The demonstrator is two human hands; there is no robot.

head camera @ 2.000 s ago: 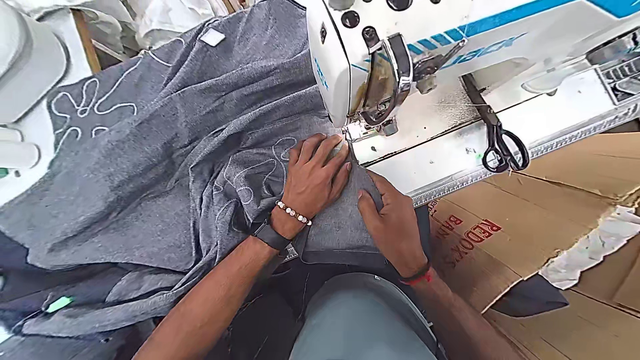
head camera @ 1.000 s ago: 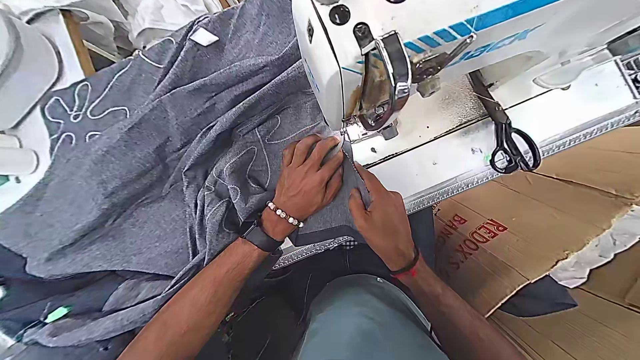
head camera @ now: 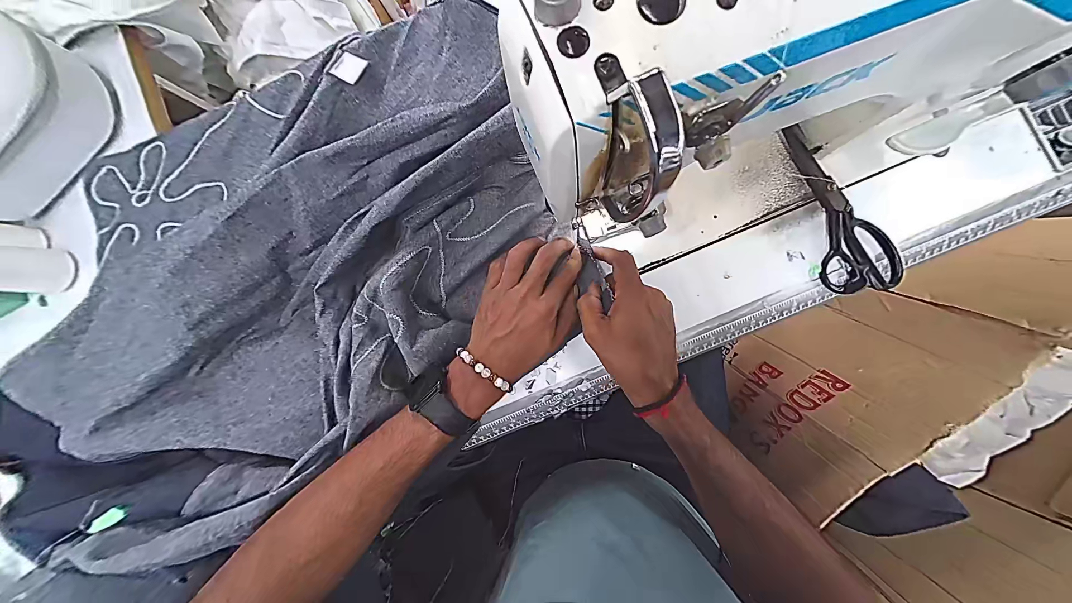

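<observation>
Gray fabric with looping pale embroidery point(head camera: 251, 276) lies in folds over the left of the sewing table and runs up to the needle area of a white and blue Jack sewing machine point(head camera: 586, 126). My left hand point(head camera: 528, 310), with a beaded bracelet and a dark watch at the wrist, presses flat on the fabric just in front of the presser foot point(head camera: 603, 224). Thumb and fingers of my right hand point(head camera: 632, 327) pinch the fabric's edge close beside it, right of the left fingertips. The needle tip is hard to make out.
Black-handled scissors point(head camera: 858, 251) lie on the machine bed at right. A measuring tape point(head camera: 754, 331) runs along the table's front edge. Cardboard point(head camera: 904, 377) with red print lies below right. White thread cones point(head camera: 38, 268) stand at the far left, near white cloth point(head camera: 289, 38).
The fabric's near edge has moved up from the table's front, so more of the tabletop and measuring tape shows below my hands. Both hands stay by the presser foot.
</observation>
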